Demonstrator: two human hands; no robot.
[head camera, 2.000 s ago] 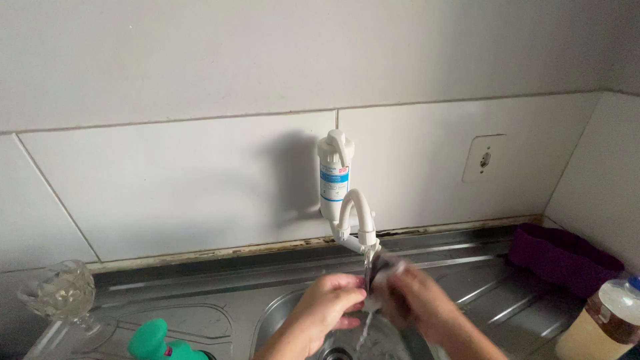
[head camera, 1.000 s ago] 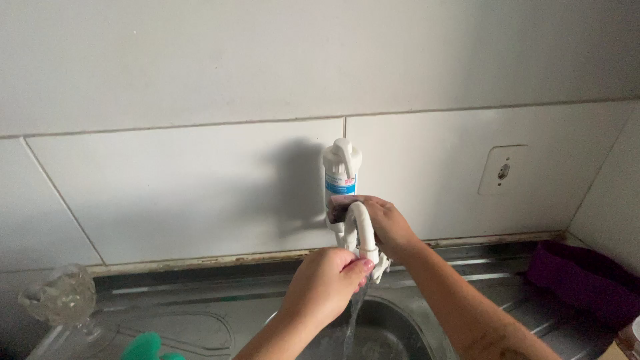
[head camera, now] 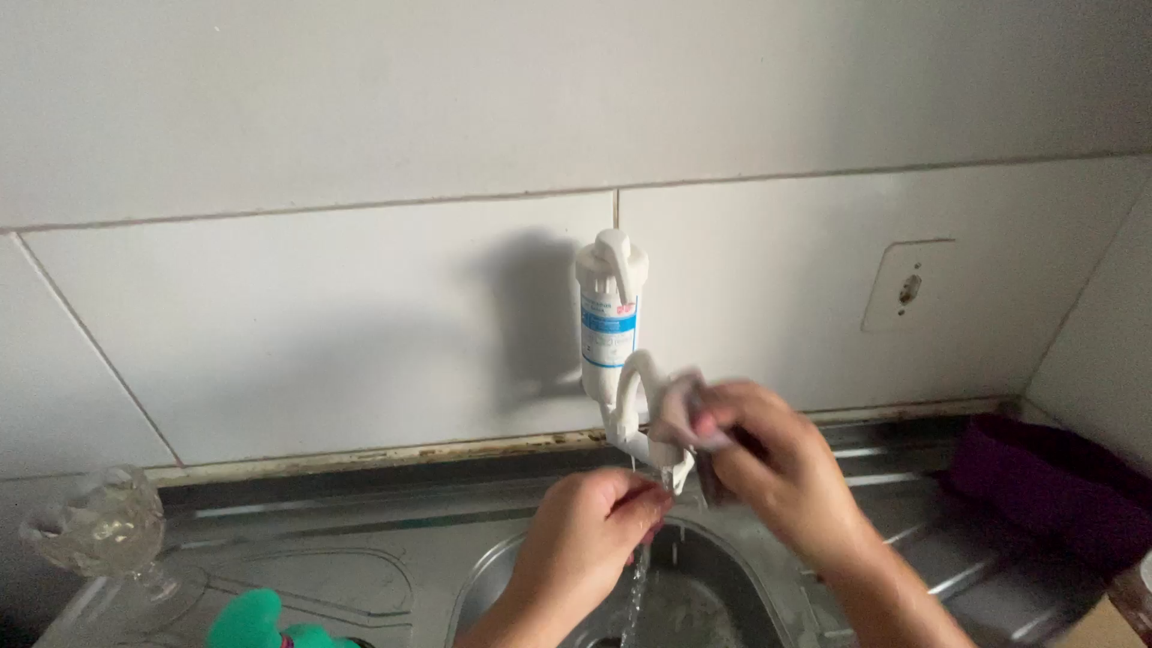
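A white plastic faucet with a curved spout [head camera: 637, 382] and a filter cartridge [head camera: 609, 324] stands against the wall. My right hand [head camera: 765, 450] grips a wet, greyish-pink cloth [head camera: 686, 409], slightly blurred, at the right side of the spout. My left hand [head camera: 594, 531] is curled at the spout's outlet, fingertips bent inward; whether it pinches the outlet cannot be told. Running water [head camera: 637, 598] falls past its fingers into the stainless steel sink [head camera: 756, 594].
A clear glass footed bowl [head camera: 99, 531] stands on the left drainboard, near a green plastic spray head [head camera: 247, 621]. On the ribbed right drainboard sits a purple container [head camera: 1044, 490]. An outlet plate [head camera: 909, 286] is on the wall at right.
My right hand, with the cloth, has moved from behind the spout to its right side. Two seconds ago both hands were lower, under the outlet. My left hand stays near the outlet.
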